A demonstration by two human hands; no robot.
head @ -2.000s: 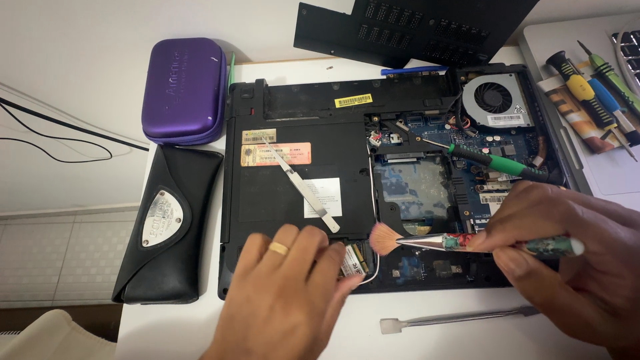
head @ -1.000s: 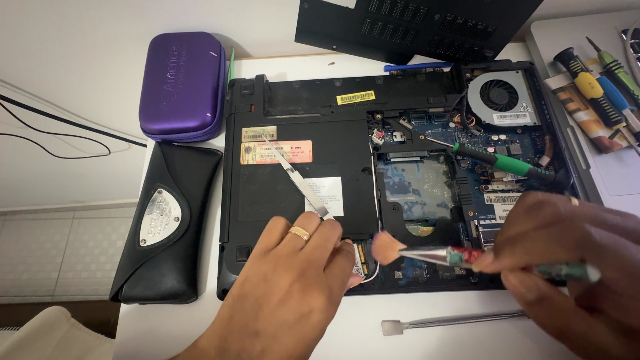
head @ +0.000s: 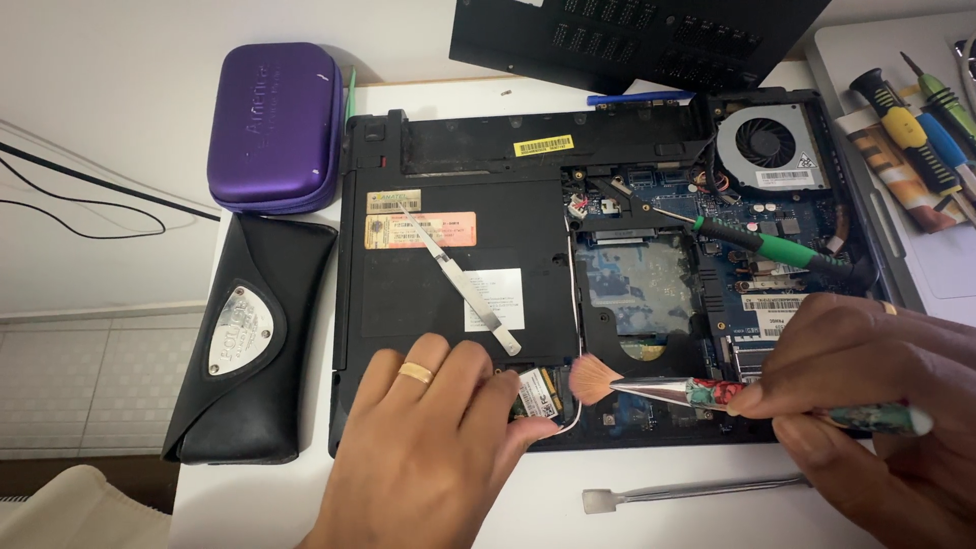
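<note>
An opened laptop [head: 457, 305] lies bottom up on the white desk. My right hand [head: 862, 381] holds a fan-shaped brush [head: 656, 389] by its floral handle; the bristles touch or hover just above a thin white cable beside a small labelled circuit card [head: 538, 395]. My left hand [head: 435, 427] rests on the laptop's lower left part, thumb and forefinger at that card; whether they grip it, I cannot tell. Metal tweezers [head: 461, 284] lie across the base above my left hand. A green and black screwdriver [head: 770, 245] lies over the exposed motherboard, below the cooling fan [head: 765, 145].
At left are a purple zip case [head: 274, 126] and a black glasses case [head: 248, 343]. The laptop's removed black cover [head: 640, 38] stands behind. A metal spatula tool [head: 686, 492] lies in front. More screwdrivers [head: 907, 130] lie on a silver laptop [head: 854, 69] at right.
The brush tip has moved between the open bay's left edge and the white cable. My left hand has shifted slightly, staying by the small card.
</note>
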